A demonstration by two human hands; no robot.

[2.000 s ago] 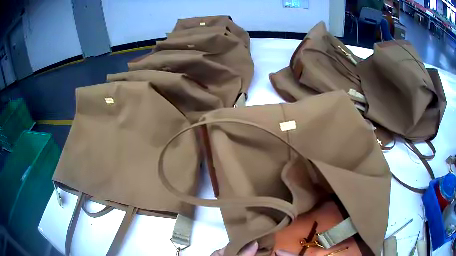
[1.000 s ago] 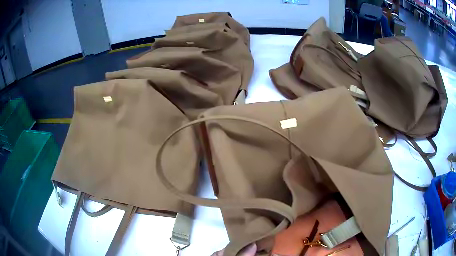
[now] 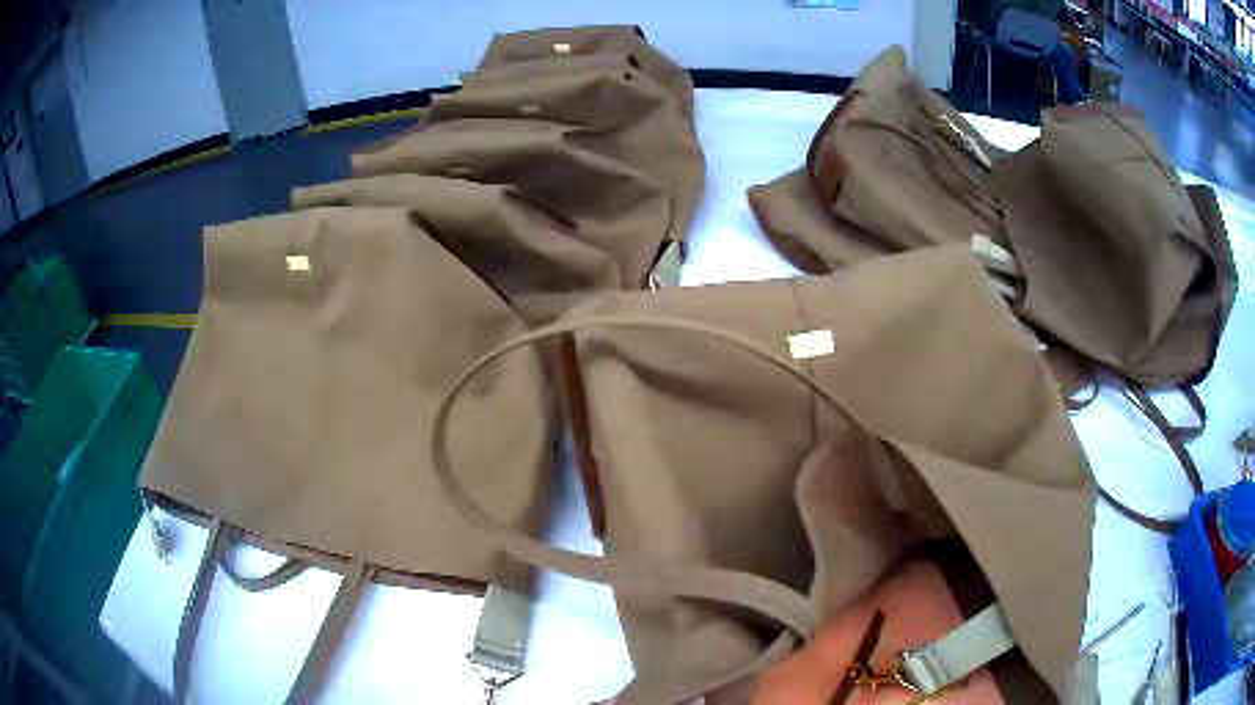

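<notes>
A brown tote bag (image 3: 812, 468) lies nearest, its opening towards me and its logo plate (image 3: 812, 343) near the far edge. Its brown handle (image 3: 447, 448) loops out to the left. Inside the opening show an orange pouch (image 3: 823, 645) and a pale webbing strap (image 3: 961, 650) with a gold snap hook (image 3: 881, 675). A small blurred sliver of what looks like my left hand (image 3: 684, 700) shows at the bottom edge, by the handle's near end; its grip is hidden. My right hand is out of the picture.
More brown totes lie at left (image 3: 344, 400), in a row behind it (image 3: 606, 124) and at right (image 3: 1115, 248), on the white table (image 3: 743, 138). A blue tray (image 3: 1204, 606) with jars and some thin tools (image 3: 1118, 627) are at right. Green crates (image 3: 83, 455) stand left.
The right fingertip at the bottom edge has gone out of view. The left fingers have sunk almost out of the picture. The near bag's opening and webbing strap have shifted slightly right.
</notes>
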